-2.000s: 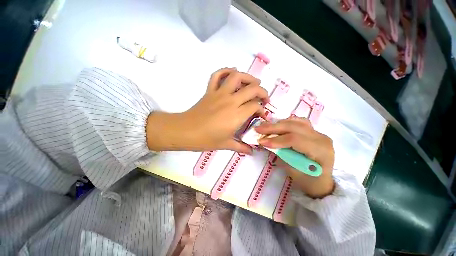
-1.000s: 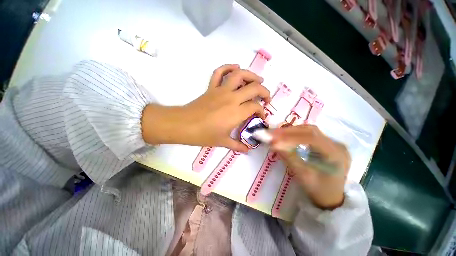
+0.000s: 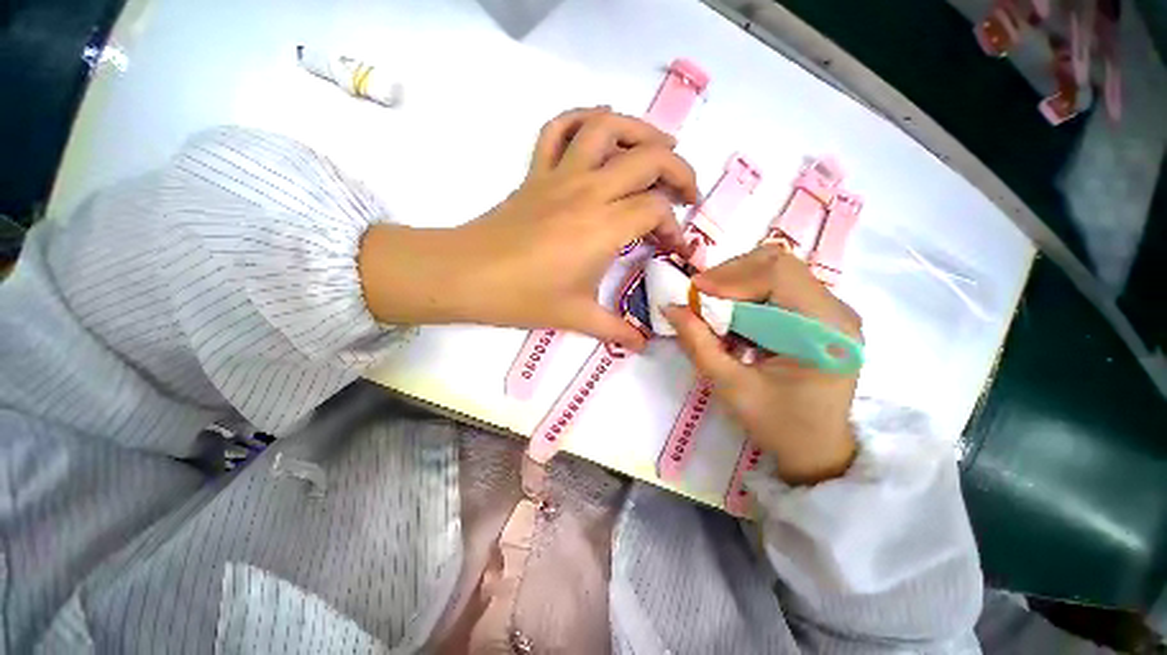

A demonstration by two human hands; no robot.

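Several pink smartwatches lie side by side on the white mat (image 3: 474, 166). My left hand (image 3: 576, 224) holds one watch head (image 3: 636, 302) by its edge, its dark screen partly showing; its strap (image 3: 573, 407) runs toward me. My right hand (image 3: 781, 365) grips the cleaning stick (image 3: 796, 335), with its mint-green handle pointing right. The stick's white wrapped tip lies against the screen, with an orange band behind it. My hands hide most of the other watch heads; pink buckle ends (image 3: 736, 186) show beyond them.
A small white stick with a yellowish band (image 3: 349, 74) lies on the mat at the upper left. A clear film (image 3: 941, 271) lies at the mat's right. More pink watches (image 3: 1062, 64) are beyond the mat at the upper right. A greyish object (image 3: 518, 13) is at the top edge.
The stick, blurred a second ago, now shows clearly with its tip farther onto the screen. Hands and watches appear higher in the picture, and the view has shifted. The left hand keeps its hold.
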